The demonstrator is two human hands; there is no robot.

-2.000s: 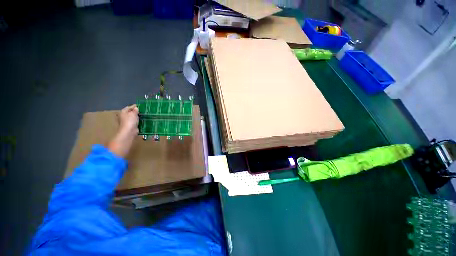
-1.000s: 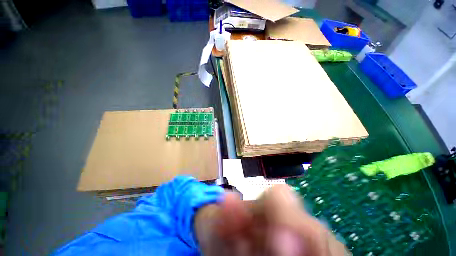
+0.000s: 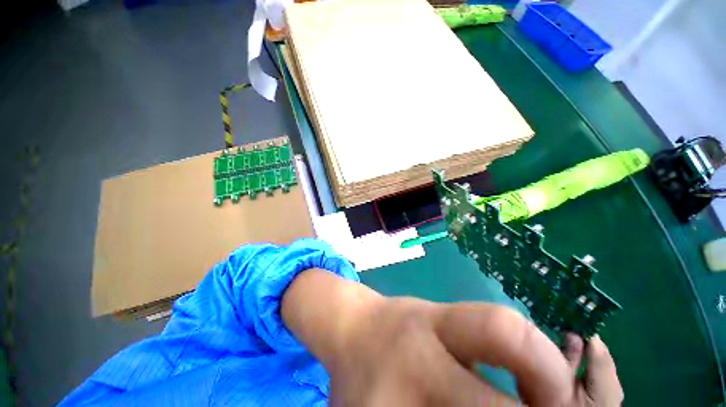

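One green PCB panel (image 3: 517, 254) is held up at a slant over the bench, its component side and metal connectors showing. My left hand (image 3: 430, 342) reaches across from the lower left, fingers curled against the panel's lower end; whether it grips the panel is hidden. Fingertips of my right hand (image 3: 599, 372) appear pinched on that lower end; the rest of this hand is hidden or cut off. Another green PCB panel (image 3: 255, 172) lies flat at the back right corner of the cardboard sheet (image 3: 183, 246) on the low stack.
A tall cardboard stack (image 3: 406, 87) stands on the green bench (image 3: 446, 294). Before it lie a dark smartphone (image 3: 407, 210), white label sheet (image 3: 382, 250) and lime-green roll (image 3: 581, 187). A black device (image 3: 691, 179) and blue bin (image 3: 564, 36) are along the right.
The panel first held by my left hand now lies on the low stack. My left hand has moved right to the other panel, which has come up into view and turned steeply. The view has shifted.
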